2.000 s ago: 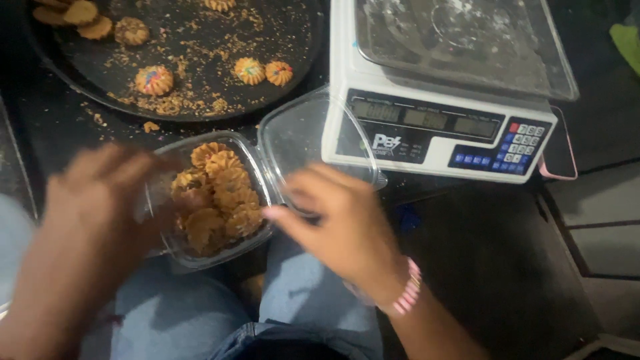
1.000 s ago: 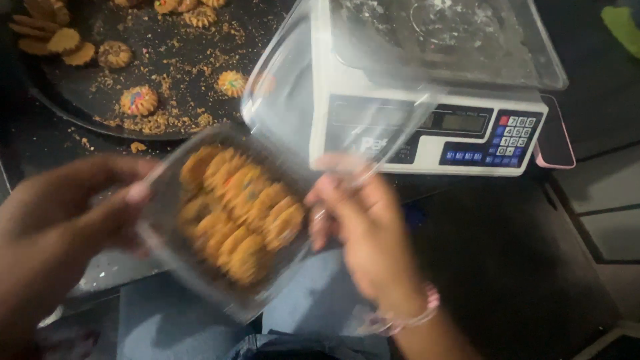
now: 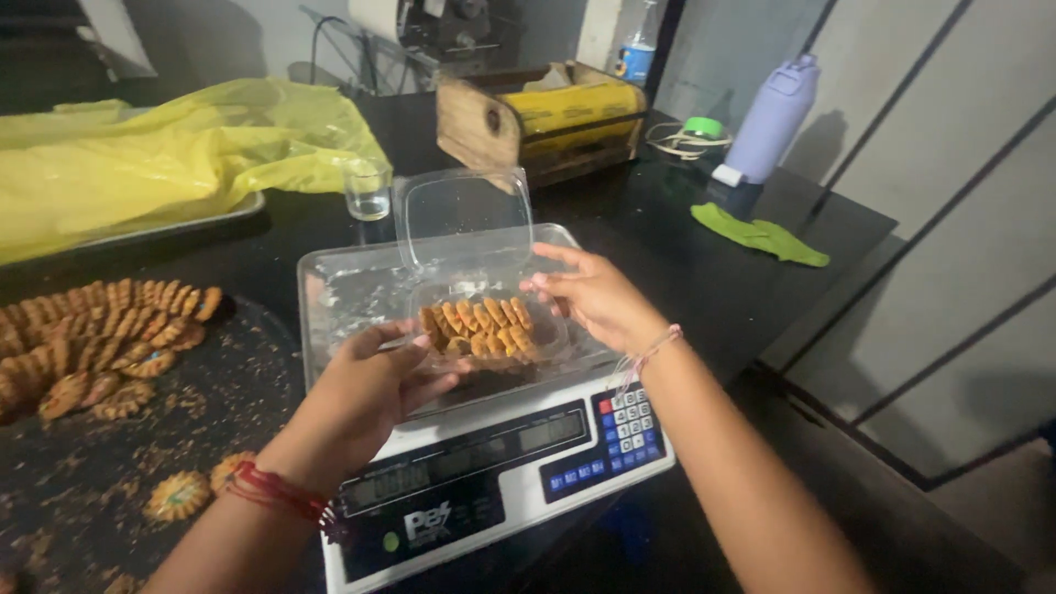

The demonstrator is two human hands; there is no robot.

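A clear plastic clamshell container (image 3: 551,334), its lid (image 3: 466,216) raised at the back, holds rows of cookies (image 3: 478,326). It is over the metal pan (image 3: 346,289) of a white digital scale (image 3: 520,495); whether it touches the pan cannot be told. My left hand (image 3: 371,379) grips the container's near left side, thumb over the rim. At its right side, my right hand (image 3: 598,297) holds the edge near the lid's hinge with the fingertips.
A dark round tray (image 3: 256,388) with cookies and crumbs lies left. Behind are yellow plastic sheeting (image 3: 190,148), a glass (image 3: 367,194), and a wooden holder (image 3: 478,124) with a yellow roll. A lavender bottle (image 3: 771,120) and green cloth (image 3: 759,235) are at back right.
The container was beside the scale two seconds ago, then lifted between both hands; now it is over the scale's pan. The view has swung up to the back of the table.
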